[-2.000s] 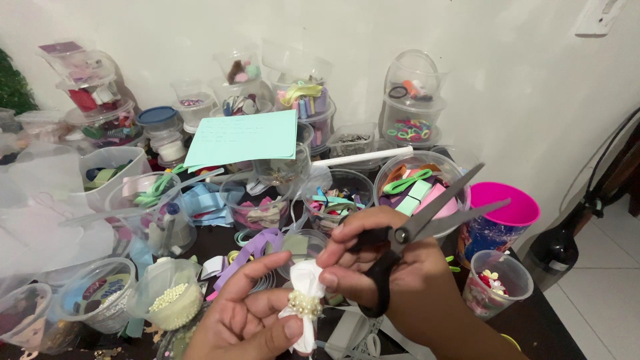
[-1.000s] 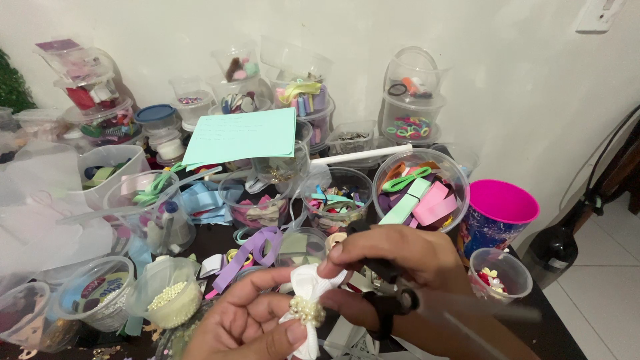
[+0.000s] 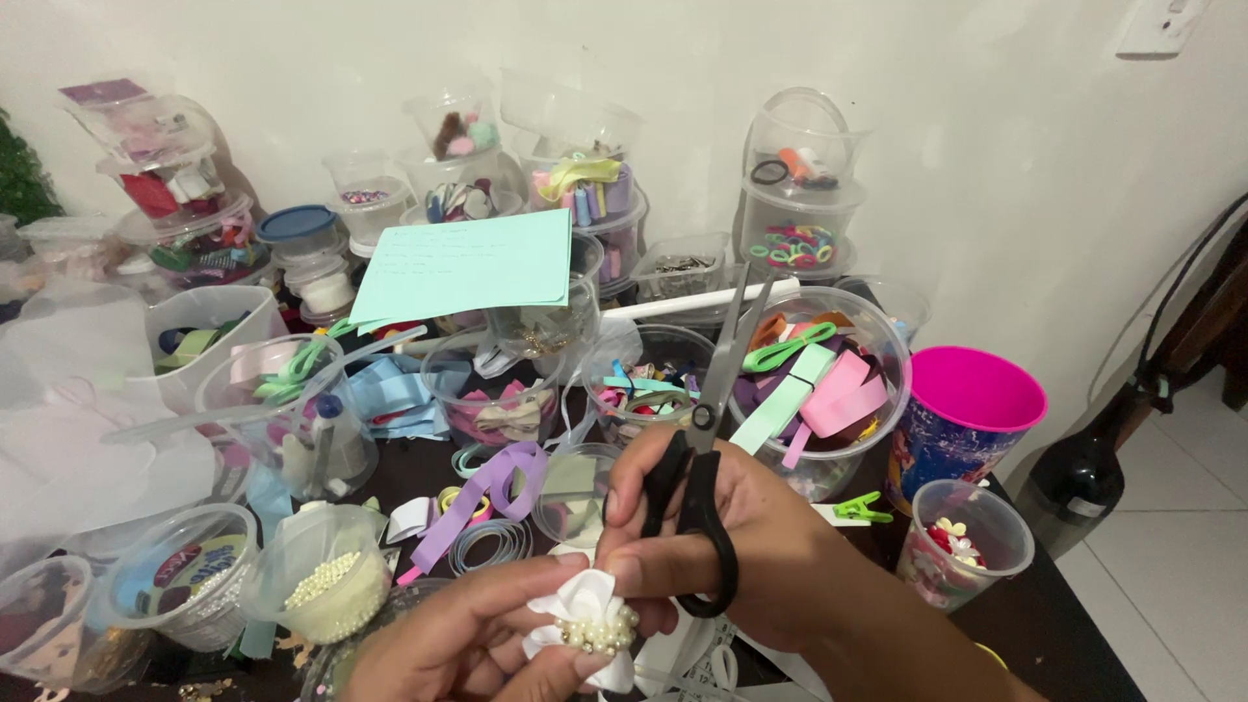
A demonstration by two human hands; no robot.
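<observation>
A white ribbon bow (image 3: pixel 585 591) with a band of pearl beads (image 3: pixel 597 632) around its middle is held at the bottom centre. My left hand (image 3: pixel 478 634) grips it from the left between thumb and fingers. My right hand (image 3: pixel 721 546) pinches the bow's upper edge with thumb and fingertip. The same right hand carries black-handled scissors (image 3: pixel 704 419) through its fingers, their blades pointing up and slightly parted, away from the bow. Paper or ribbon strips lie under the hands, partly hidden.
Clear tubs of ribbons (image 3: pixel 829 380) and a tub of pearl beads (image 3: pixel 327 585) surround the hands. Behind, a green written card (image 3: pixel 468 268) rests on containers near a white stick (image 3: pixel 702 299). A pink-lined cup (image 3: pixel 965 390) and a small tub of flowers (image 3: pixel 965 546) stand right, near the dark table's edge.
The scissors, which pointed to the right and lower right earlier, now point upward. The bow has turned in my fingers, and both hands still hold it.
</observation>
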